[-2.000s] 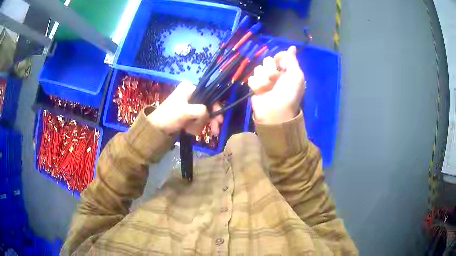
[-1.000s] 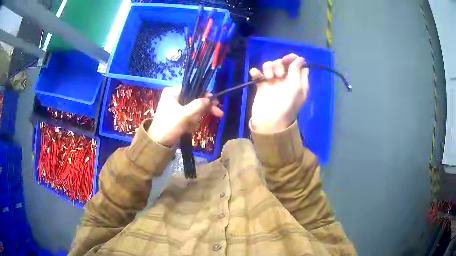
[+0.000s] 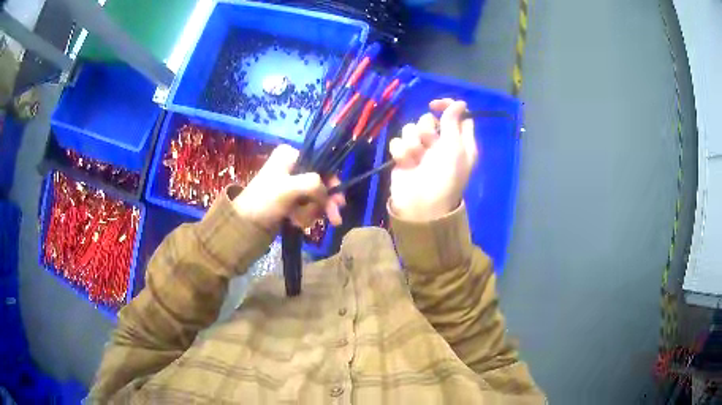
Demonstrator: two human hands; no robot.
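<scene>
My left hand is closed around a bundle of black leads. The bundle's red and blue tips fan out up and to the right, and its black end hangs down below my fist. My right hand grips a single black lead that runs from beside my left hand. The lead's free end shows beyond my right fingers, above the large blue bin. Its part inside my right fist is hidden.
A blue bin of small dark loose parts lies ahead. Bins of red parts with coppery glints and red leads are to the left, near another blue bin. Grey floor with yellow-black tape is right.
The bundle's tips swung left, then back right. The lead's free end, long and drooping right a second ago, now looks shorter and higher. My right hand has shifted slightly left and down.
</scene>
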